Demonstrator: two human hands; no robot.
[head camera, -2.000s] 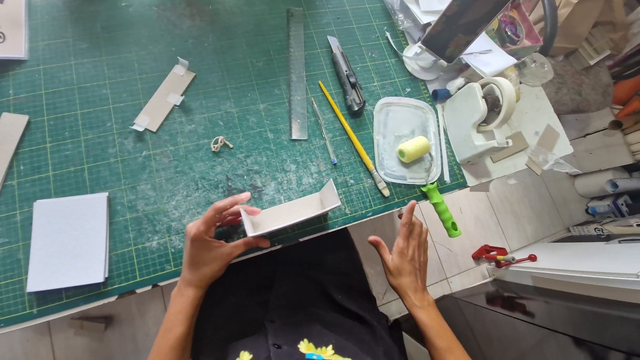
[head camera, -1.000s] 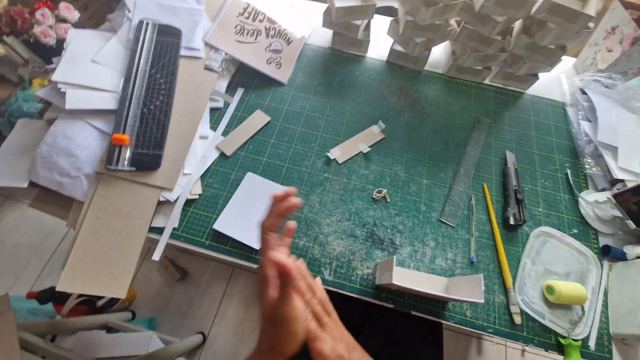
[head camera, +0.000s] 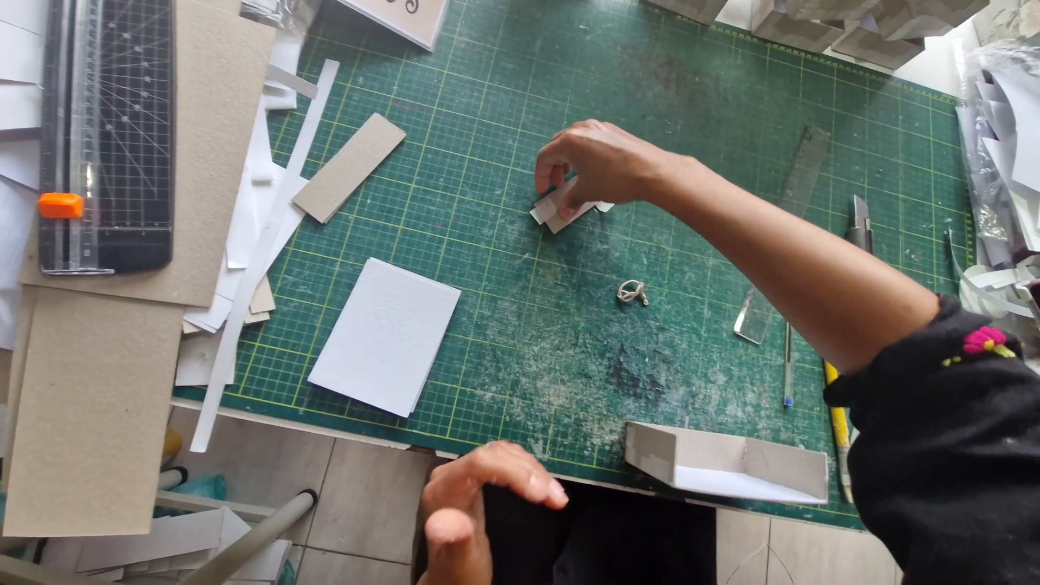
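Note:
My right hand (head camera: 601, 162) reaches across the green cutting mat, its fingertips on a small greyboard strip with white paper tabs (head camera: 561, 213); whether they grip it is not clear. My left hand (head camera: 491, 508) is held at the mat's near edge, thumb and fingers apart, with nothing in it. To its right, by the same edge, stands an open-topped greyboard tray (head camera: 731, 463) with a white inside face. A small tangle of cord (head camera: 632, 292) lies mid-mat. White sheets (head camera: 386, 337) are stacked left of it, and a plain greyboard strip (head camera: 349, 166) lies beyond them.
A paper trimmer (head camera: 110, 138) rests on greyboard sheets (head camera: 93, 414) at the left, beside white paper offcuts. Under and beside my right arm lie a clear ruler (head camera: 756, 313), a pen (head camera: 788, 366), a utility knife (head camera: 860, 223) and a yellow brush (head camera: 837, 414). Greyboard boxes (head camera: 877, 45) stand at the back.
The greyboard tray, by my left hand two seconds ago, stands released on the mat. My hands, together a second ago, have separated; the right has reached out to the tabbed strip. The view has shifted.

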